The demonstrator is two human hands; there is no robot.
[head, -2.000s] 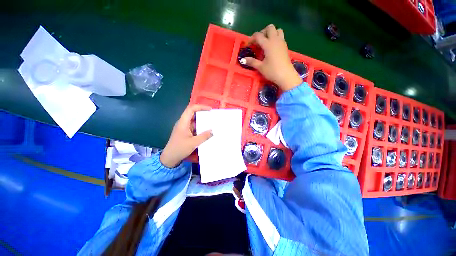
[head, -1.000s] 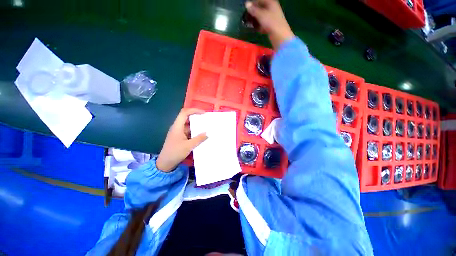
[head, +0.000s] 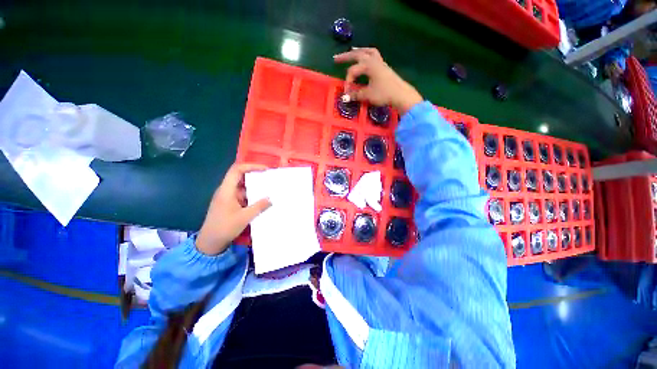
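Observation:
My left hand [head: 229, 210] holds a blank white sheet [head: 283, 218] over the lower left of a red compartment tray [head: 271, 130]. My right hand [head: 378, 85] is over the tray's top edge, with its thumb and fingertips at a black lens unit [head: 348, 106] in a top-row pocket. A small white spot shows at a fingertip. Whether the fingers grip the unit is unclear. The tray's upper left pockets are empty. A folded white scrap [head: 367, 191] lies on the filled part.
Single lens units [head: 342, 29] lie on the green bench beyond the tray. A second filled tray [head: 485, 196] adjoins at right. At left are white papers [head: 60, 185], a translucent bottle [head: 108, 134] and crumpled clear plastic [head: 170, 135]. A box of papers [head: 150, 256] is below the bench edge.
My right hand moved from the top-left pockets out over the bench, then back to a filled pocket. A lens unit now lies on the bench there. My left hand still holds the sheet.

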